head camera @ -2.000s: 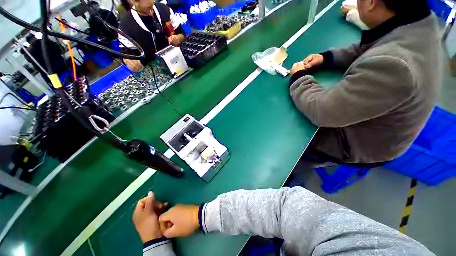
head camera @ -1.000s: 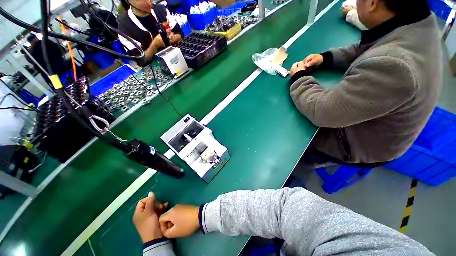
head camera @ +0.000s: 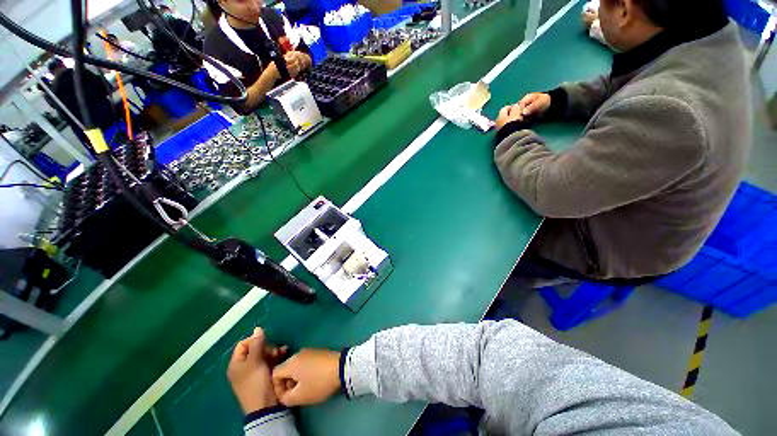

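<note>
My left hand [head camera: 252, 372] rests on the green bench top [head camera: 443, 255] at the lower left, with fingers curled and thumb up. My right hand [head camera: 308, 377] is a loose fist pressed against it. No object shows in either hand; the inner fingers are partly hidden. A white-grey screw feeder [head camera: 335, 253] sits just beyond my hands, with small silvery parts in its front compartment. A black electric screwdriver [head camera: 262, 271] hangs from a cable left of the feeder, its tip near the feeder's edge. Neither hand touches them.
A person in a brown fleece [head camera: 630, 153] sits at the right, hands near a clear plastic bag [head camera: 460, 102]. Across the line are another person [head camera: 256, 51], a black parts tray [head camera: 345, 81], a white box [head camera: 296, 106] and scattered metal parts [head camera: 213, 157]. Cables hang at left.
The person across the line has raised their hands from the parts and now holds them together near the chest. My hands, the feeder and the screwdriver have not visibly moved.
</note>
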